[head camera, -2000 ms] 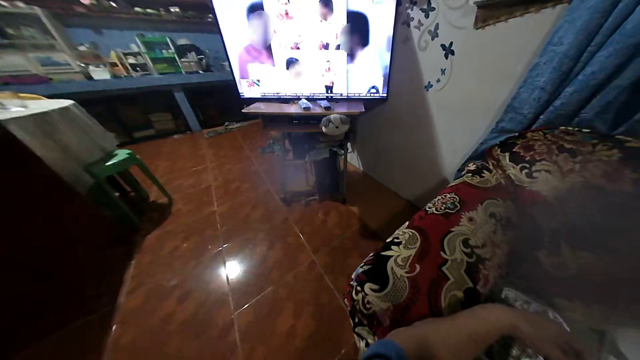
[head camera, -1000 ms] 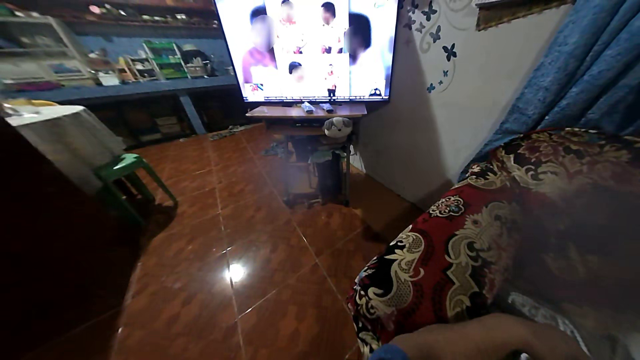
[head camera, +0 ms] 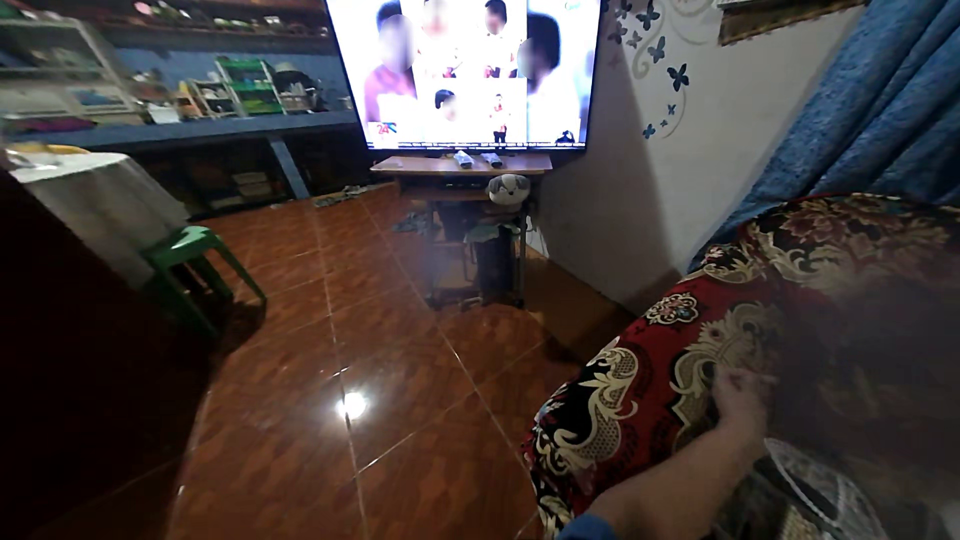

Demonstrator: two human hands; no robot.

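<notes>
My left hand point(head camera: 742, 390) is at the lower right, its forearm coming in from the bottom edge with a blue sleeve end. The fingers look curled above a red, black and cream patterned cloth point(head camera: 667, 360); whether anything is between them cannot be told. Below the hand, beside the forearm, lies a clear plastic bag or container point(head camera: 821, 480) with a pale rim, its contents unclear. A dark blur covers much of the right side. My right hand is not in view.
A lit television point(head camera: 480, 75) stands over a small wooden stand point(head camera: 405, 166) holding two remotes and a plush toy head point(head camera: 508, 190). A green plastic stool point(head camera: 187, 244) stands by a cloth-covered table point(head camera: 105, 187) at left. Blue curtain point(head camera: 817, 127) hangs at right.
My left hand has risen from the bottom right, near the clear plastic, to above the patterned cloth. More of the clear plastic shows.
</notes>
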